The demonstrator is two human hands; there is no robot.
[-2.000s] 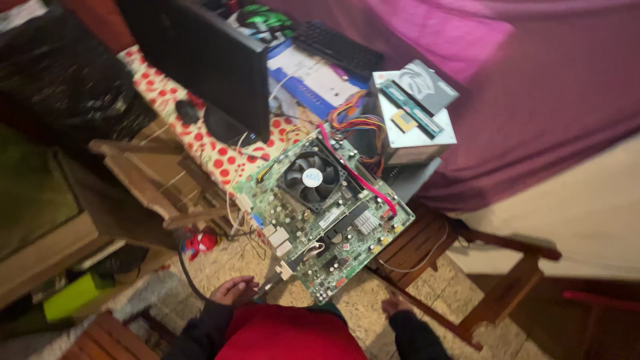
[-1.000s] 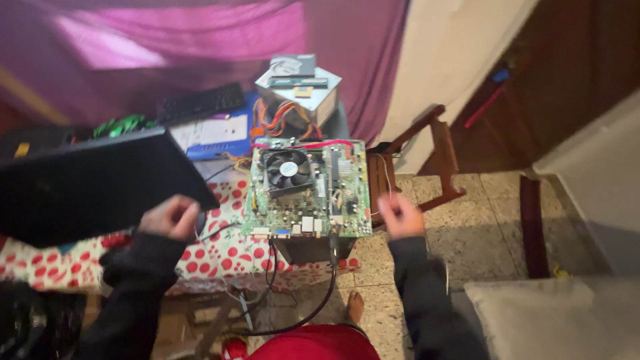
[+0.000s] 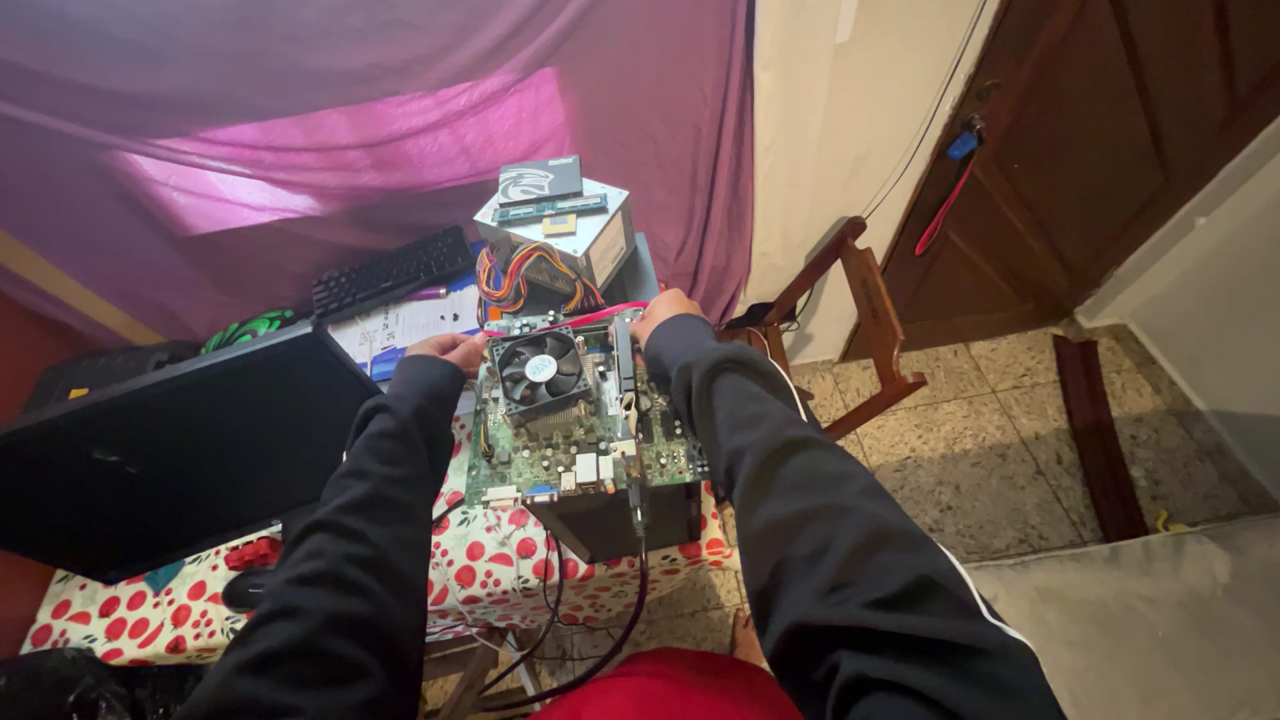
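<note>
A green computer motherboard (image 3: 540, 435) lies on a dark box-like base (image 3: 610, 525) at the table's front edge. A black CPU fan (image 3: 541, 369) sits at its upper left. My left hand (image 3: 452, 351) is at the board's far left corner, its fingers close together by one end of a red flat cable (image 3: 595, 316). At the far right corner is my right hand (image 3: 668, 308), curled by the cable's other end; its fingertips are partly hidden. A black cable (image 3: 638, 510) is plugged into the near edge. Behind stands a power supply (image 3: 615, 235) with multicoloured wires (image 3: 530, 272).
A solid-state drive (image 3: 540, 181), a memory module (image 3: 550, 208) and a processor chip (image 3: 559, 225) lie on the power supply. A monitor (image 3: 190, 440) leans at left, a keyboard (image 3: 390, 272) behind it. A wooden chair (image 3: 872, 310) stands at right.
Both hands, apart from the board one second ago, have moved to its far corners by the red cable. The view has turned and shifted strongly since two seconds ago.
</note>
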